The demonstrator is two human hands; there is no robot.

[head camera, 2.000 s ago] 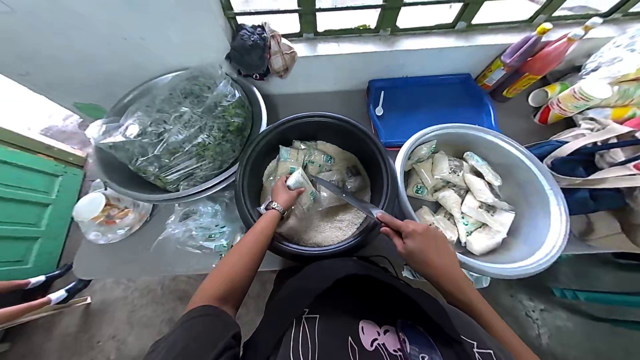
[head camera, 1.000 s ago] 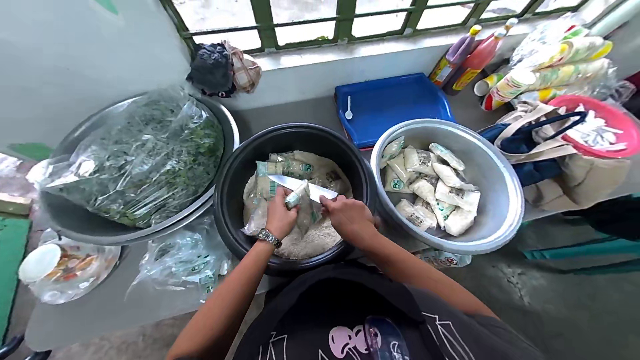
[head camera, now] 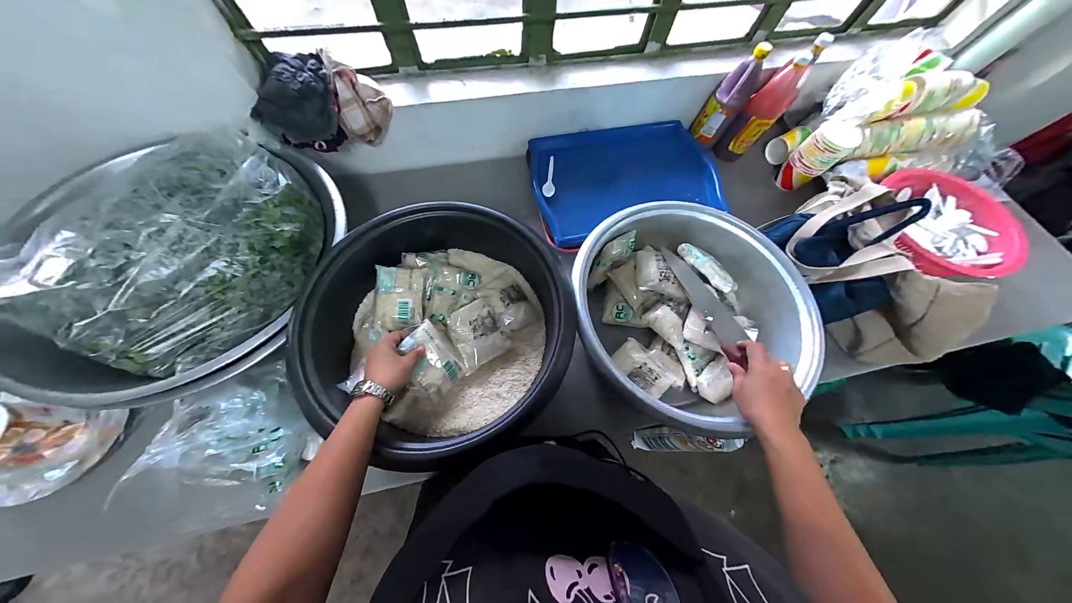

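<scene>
My left hand (head camera: pixel 394 364) grips a small plastic packet of white grains (head camera: pixel 433 358) inside a round black pot (head camera: pixel 303 335). Loose white grains, likely rice (head camera: pixel 494 381), and several more printed packets (head camera: pixel 477 331) lie around it in the pot. My right hand (head camera: pixel 766 385) is over the right side of a round metal basin (head camera: pixel 800 335), closed on the handle of a knife. The wide knife blade (head camera: pixel 702 293) points up and left above several filled packets (head camera: pixel 662 335) in the basin. The knife's handle is mostly hidden by my fingers.
A large basin (head camera: pixel 333 201) of leafy greens under clear plastic stands at left, with plastic bags (head camera: pixel 226 435) below it. Behind are a blue tray (head camera: pixel 624 172) with a white spoon (head camera: pixel 548 177) and bottles (head camera: pixel 733 100). Paper cups (head camera: pixel 904 134), cloth bags (head camera: pixel 879 310) and a pink basket (head camera: pixel 1009 226) are at right.
My right hand has moved right with the knife, from the black pot to over the metal basin. My left hand stays in the black pot.
</scene>
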